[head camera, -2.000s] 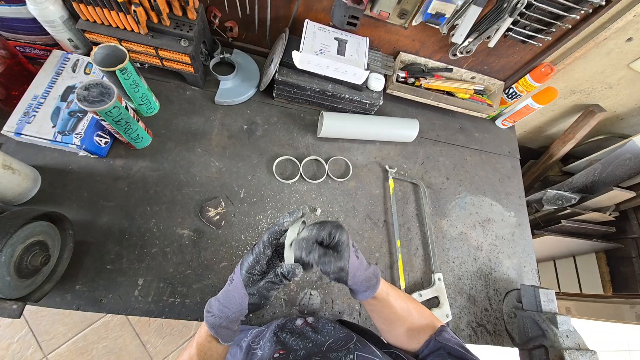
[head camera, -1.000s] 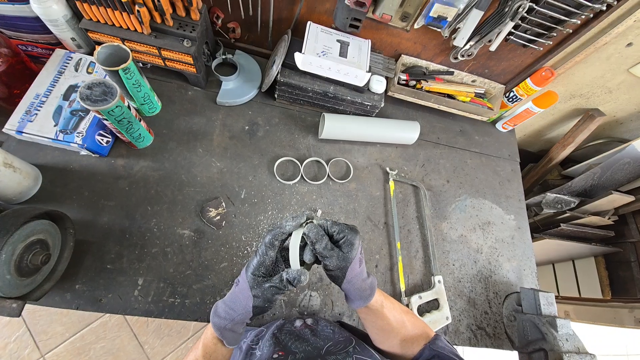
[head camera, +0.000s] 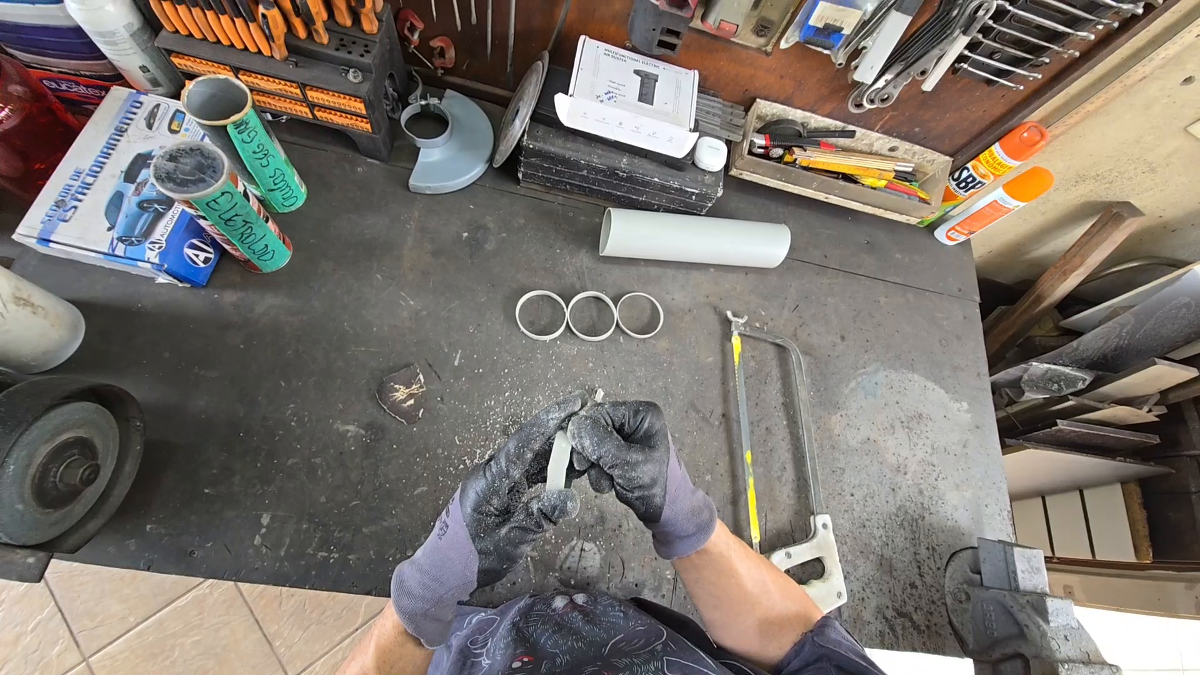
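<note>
My left hand (head camera: 520, 483), in a dusty dark work glove, grips a white plastic pipe ring (head camera: 559, 461) seen edge-on. My right hand (head camera: 626, 457), gloved too, has its fingers closed at the ring's upper right side; a small pale piece sticks up between the hands, too small to name. Beyond them three cut pipe rings (head camera: 592, 316) lie flat in a touching row. A length of white plastic pipe (head camera: 696, 238) lies behind the rings. To the right of my hands a hacksaw (head camera: 808, 422) with a partly yellow blade lies on the dark bench. Pale shavings are scattered around my hands.
A bench grinder wheel (head camera: 64, 469) is at the left edge, a bench vise (head camera: 1017, 600) at the lower right. Along the back stand green-labelled tubes (head camera: 262, 155), a grey grinder guard (head camera: 455, 145), a wooden tool tray (head camera: 844, 173) and spray cans (head camera: 996, 204).
My right hand shifts slightly against the ring, and the ring has turned from a more open view to nearly edge-on. The three rings, the pipe and the hacksaw stay in place.
</note>
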